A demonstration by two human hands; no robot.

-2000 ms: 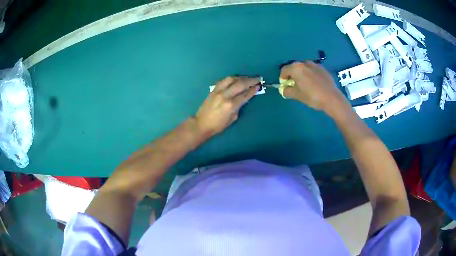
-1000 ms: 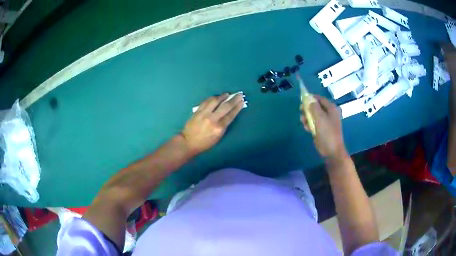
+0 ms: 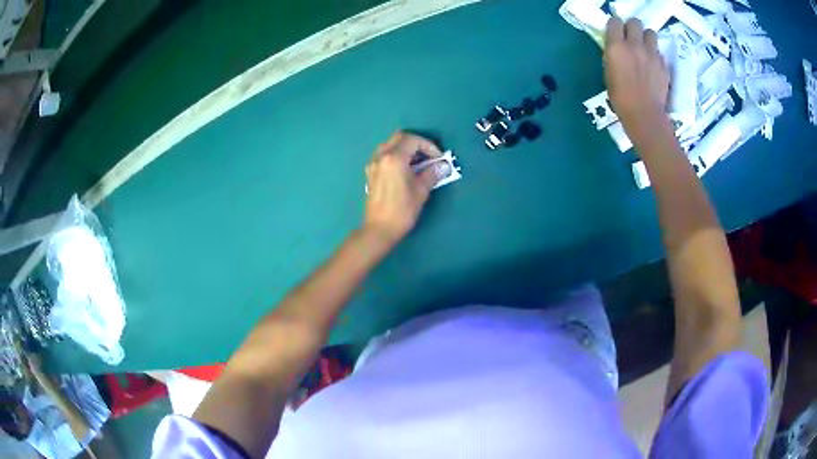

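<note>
My left hand (image 3: pixel 394 186) is closed around a white plastic housing (image 3: pixel 448 177) on the green bench. The housing's notched end shows past my fingertips; the rest is mostly hidden. My right hand (image 3: pixel 636 76) is over the left part of a pile of white housings (image 3: pixel 717 148). A pale yellow bit of the pointed hand tool (image 3: pixel 597 34) shows beside its fingertips; the rest of the tool is hidden. Several small black parts (image 3: pixel 528 131) lie loose between my hands, some with shiny faces.
A crinkled clear plastic bag (image 3: pixel 87 287) lies at the bench's left end. A pale rail (image 3: pixel 260 83) runs along the far edge. Red stools (image 3: pixel 134 394) and a brown cardboard box (image 3: pixel 647 399) are below the near edge. More white pieces (image 3: pixel 810 90) lie at the far right.
My right hand has moved up and right from beside the black parts onto the housing pile. My left hand has lifted its flat fingers and now grips the housing. The view has shifted.
</note>
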